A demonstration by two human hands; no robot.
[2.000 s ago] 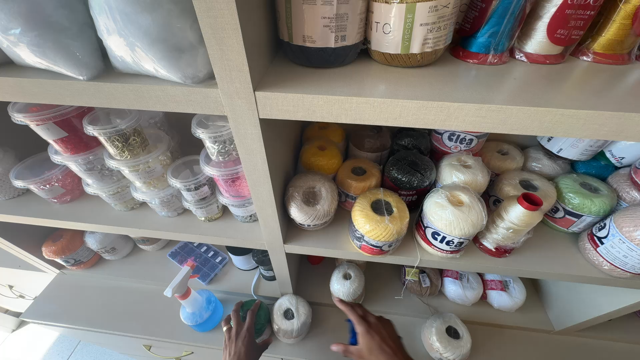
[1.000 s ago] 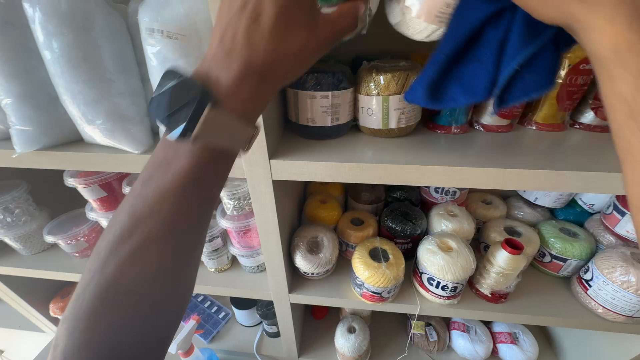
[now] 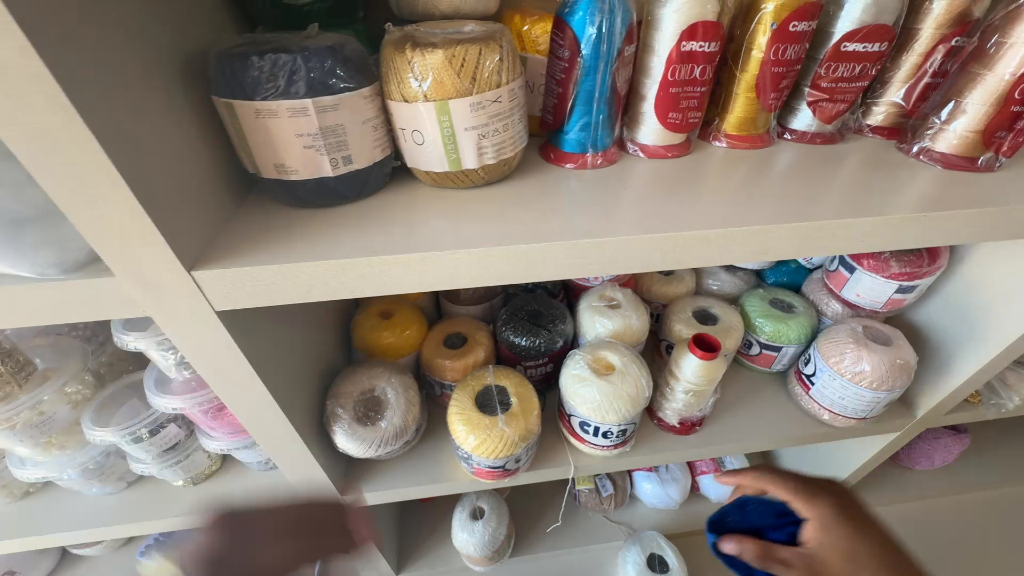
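Observation:
My right hand (image 3: 808, 520) is at the lower right with a blue cloth (image 3: 752, 532) bunched in its fingers. My left hand (image 3: 280, 538) is a blur at the lower left, in front of the shelf divider; its fingers cannot be made out. Between the hands, a white thread ball (image 3: 482, 528) stands on the lower shelf, and another white ball (image 3: 650, 556) sits nearer my right hand. On the middle shelf are a cream Cléa ball (image 3: 606, 392), a pale yellow ball (image 3: 494, 416) and a cream cone with a red top (image 3: 688, 384). A loose thread (image 3: 566, 496) hangs below the cream ball.
The upper shelf (image 3: 592, 228) holds a dark yarn ball (image 3: 304, 120), a golden yarn ball (image 3: 454, 100) and several wrapped thread cones (image 3: 588, 80). Lidded plastic tubs (image 3: 140, 416) are stacked in the left compartment. Shelf edges and the upright divider (image 3: 184, 296) stand close to the hands.
Both hands have come down from the upper shelf to the lower edge of the view. The blue cloth moved down with my right hand.

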